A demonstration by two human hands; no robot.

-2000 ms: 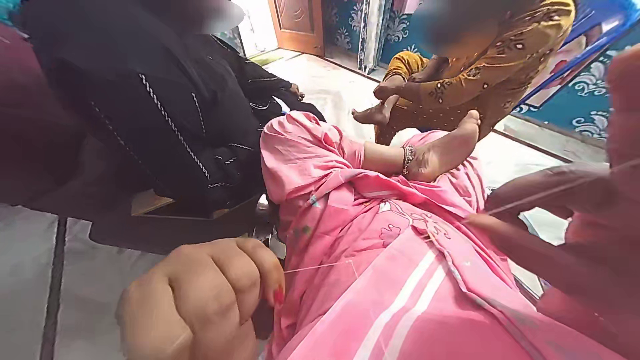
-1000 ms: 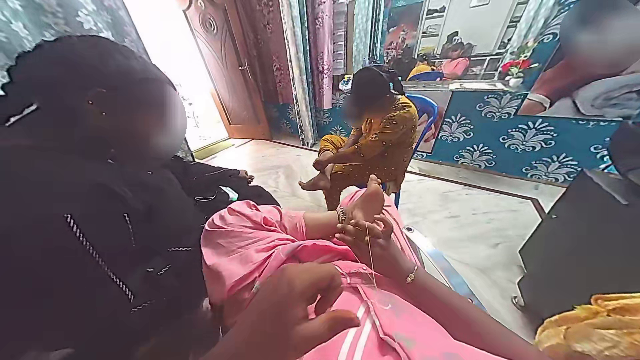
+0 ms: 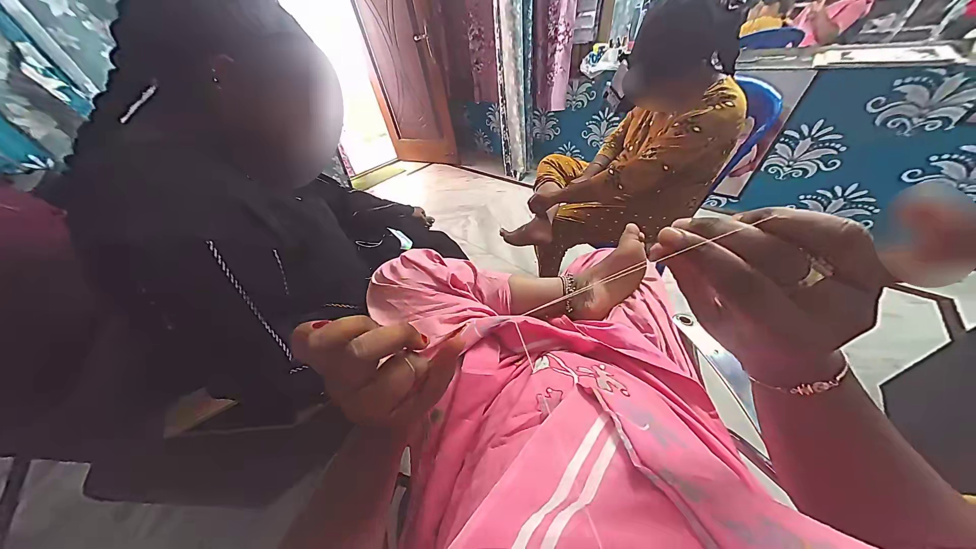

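A thin pale thread [image 3: 602, 284] runs taut between my two raised hands, above a lap in pink cloth [image 3: 534, 457]. My left hand [image 3: 381, 366], with red nails, has its fingers curled on the thread's lower end; a strand hangs from it over the cloth. Higher up at the right, my right hand [image 3: 770, 282], wearing a ring and a bracelet, pinches the other end. Below and behind the thread rests a bare foot [image 3: 610, 282] with an anklet [image 3: 568, 292], across the pink lap.
A person in black [image 3: 229, 229] sits close at the left. Beyond the foot, a person in mustard clothing [image 3: 648, 160] sits on a blue chair [image 3: 759, 122]. Behind them are a wooden door [image 3: 412, 76] and a patterned blue wall [image 3: 862, 145]. A dark object [image 3: 930, 396] stands at the right edge.
My right hand has come up from beside the foot, and my hands are now apart with the thread stretched between them. The view has shifted.
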